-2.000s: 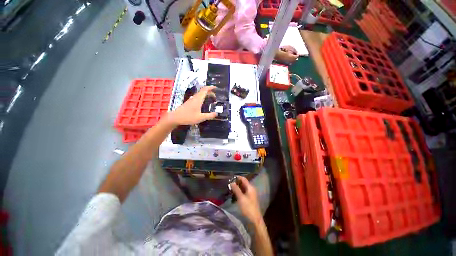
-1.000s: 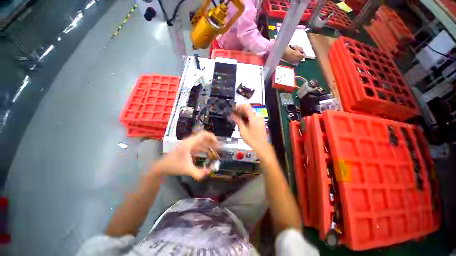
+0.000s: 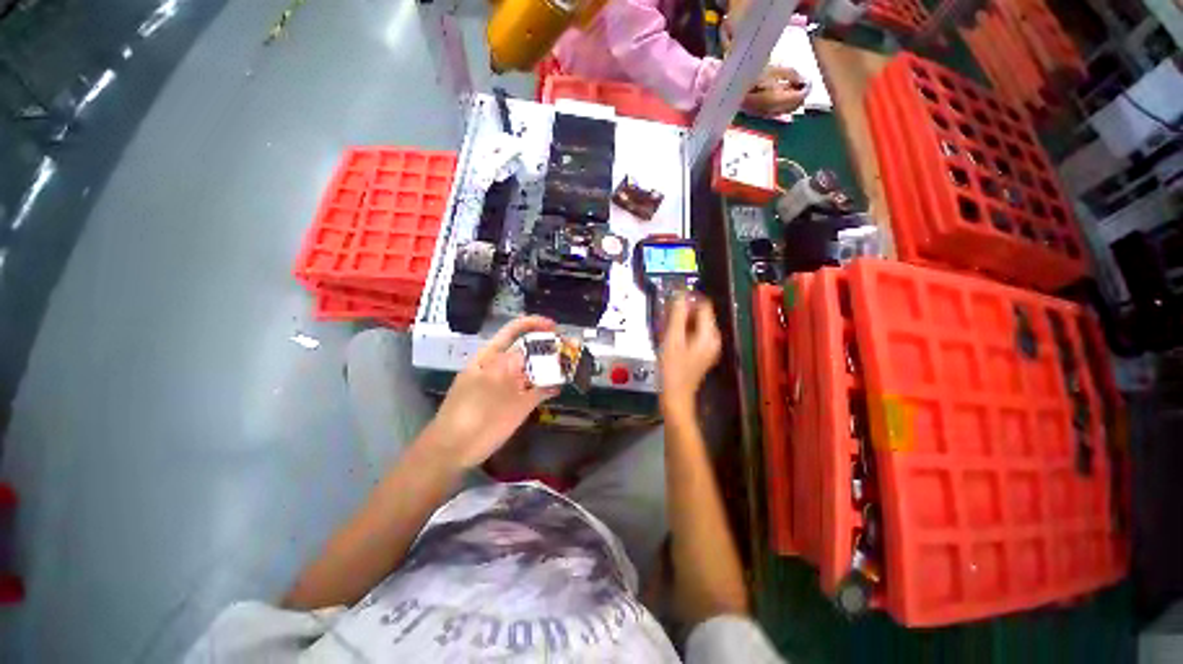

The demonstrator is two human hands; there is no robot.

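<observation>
My left hand [image 3: 490,396] holds an electronic unit [image 3: 545,359] with a white and silvery face and a brown-gold flex part, in front of the station's front edge. My right hand [image 3: 689,348] is over the lower part of the handheld tester [image 3: 669,260], whose blue-yellow screen is lit; its fingers hide the keypad, and I cannot tell whether they touch it. The black fixture [image 3: 566,275] stands on the white station plate [image 3: 634,311], with a small round light disc at its right side. A dark-brown part [image 3: 637,197] lies right of the fixture.
Red trays [image 3: 385,223] are stacked left of the station. More red trays [image 3: 992,441] stand on the green bench at right. A yellow cylinder [image 3: 525,31] hangs above the station's back. A red-edged white box [image 3: 746,161] lies beyond the tester. A person in pink sleeves [image 3: 655,52] sits behind.
My left hand has moved from the fixture to the station's front edge and now holds the unit. My right hand has moved from low in front, past the fixture, to the tester.
</observation>
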